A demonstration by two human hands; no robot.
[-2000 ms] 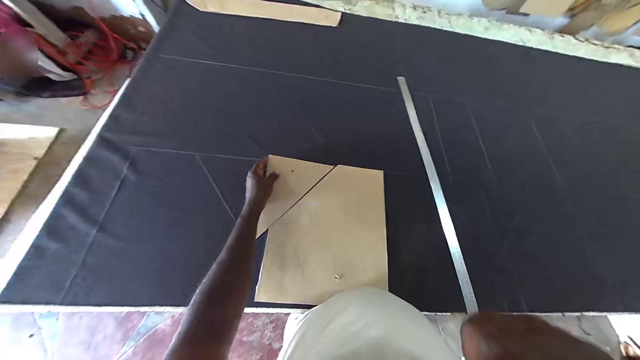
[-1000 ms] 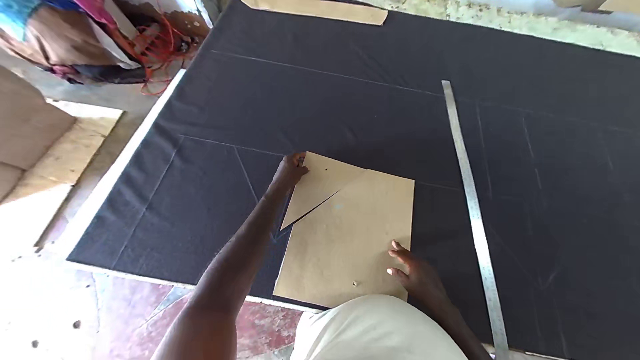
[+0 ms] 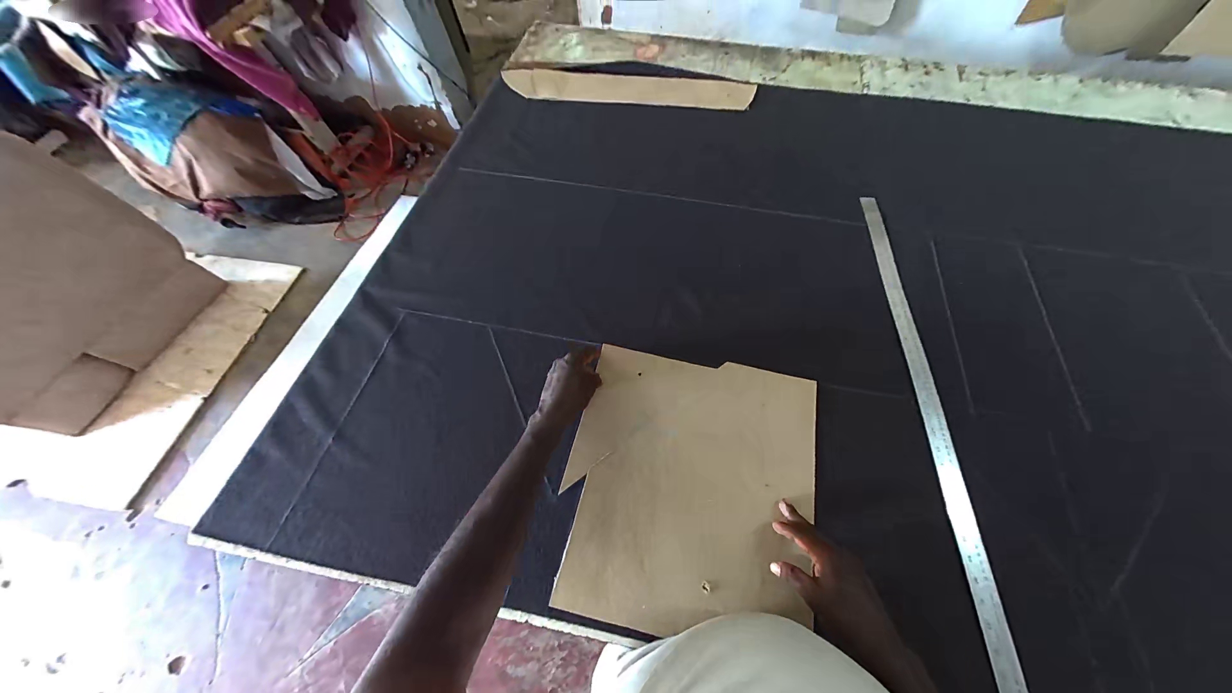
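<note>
Dark cloth [image 3: 674, 260] with thin chalk lines lies spread on a table. Two brown card pattern pieces rest on it: a small angled piece [image 3: 630, 409] at the upper left and a larger, roughly rectangular piece [image 3: 698, 510], their edges meeting or overlapping. My left hand [image 3: 570, 385] is at the small piece's upper left corner, fingers bent over its edge; whether they grip it is unclear. My right hand [image 3: 813, 568] rests with fingers spread on the right edge of the larger piece. A long metal ruler [image 3: 929, 404] lies to the right, touched by neither hand.
A long card strip [image 3: 630, 89] lies at the table's far edge. Beyond the left edge are a cardboard sheet [image 3: 87, 289], a wooden board [image 3: 226, 337], piled cloth [image 3: 212, 144] and an orange cord [image 3: 371, 168] on the floor. A pale wall [image 3: 712, 17] stands behind the table.
My right hand has come from the ruler's near end onto the larger card piece. The gap between the two card pieces has closed along most of its length. The view has shifted left.
</note>
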